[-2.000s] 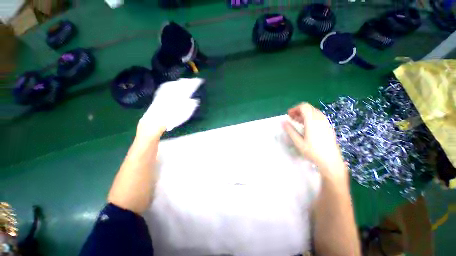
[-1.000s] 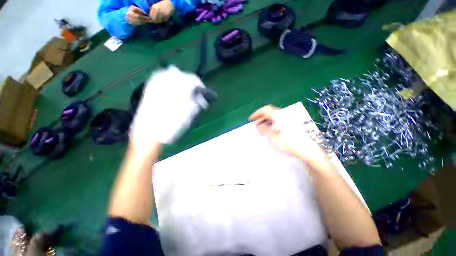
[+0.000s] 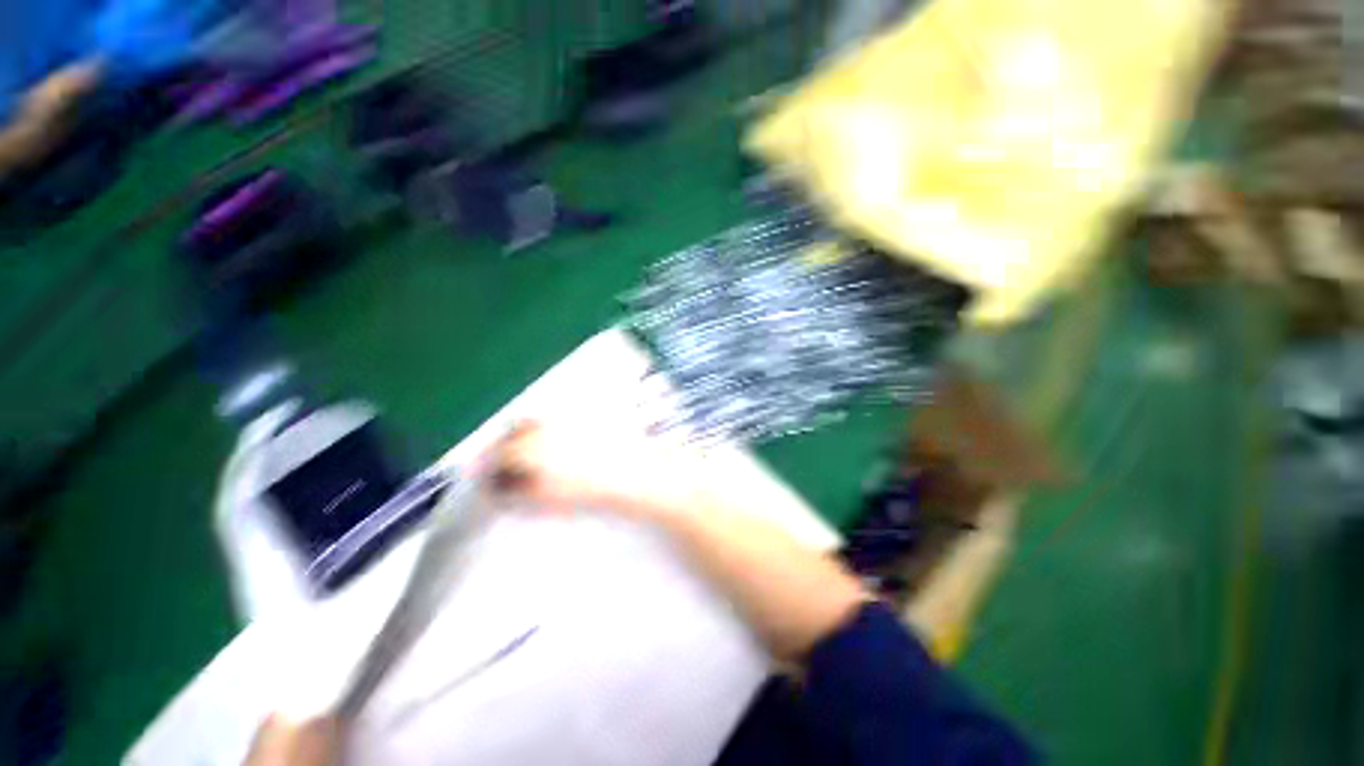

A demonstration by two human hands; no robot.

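The view is strongly blurred. My left hand (image 3: 252, 524), in a white glove, holds a dark plastic stand part (image 3: 332, 486) over the left side of the white mat (image 3: 598, 599). A flat dark arm of the part points right, towards my right hand. My bare right hand (image 3: 546, 467) has its fingertips together close to the end of that arm. Whether they touch it or pinch a wire clip cannot be told. A pile of silver wire clips (image 3: 793, 329) lies beyond the mat's upper right edge.
A yellow sack (image 3: 987, 135) lies beyond the wire pile. Dark fan housings (image 3: 247, 225) stand at the upper left, near purple pieces (image 3: 284, 68) and a person's blue sleeve (image 3: 135, 38). A brown carton (image 3: 972, 434) with dark parts is at the right table edge.
The view has swung right, so the table things appear further left. The dark part shows more fully in my left glove. My right hand is closer to it.
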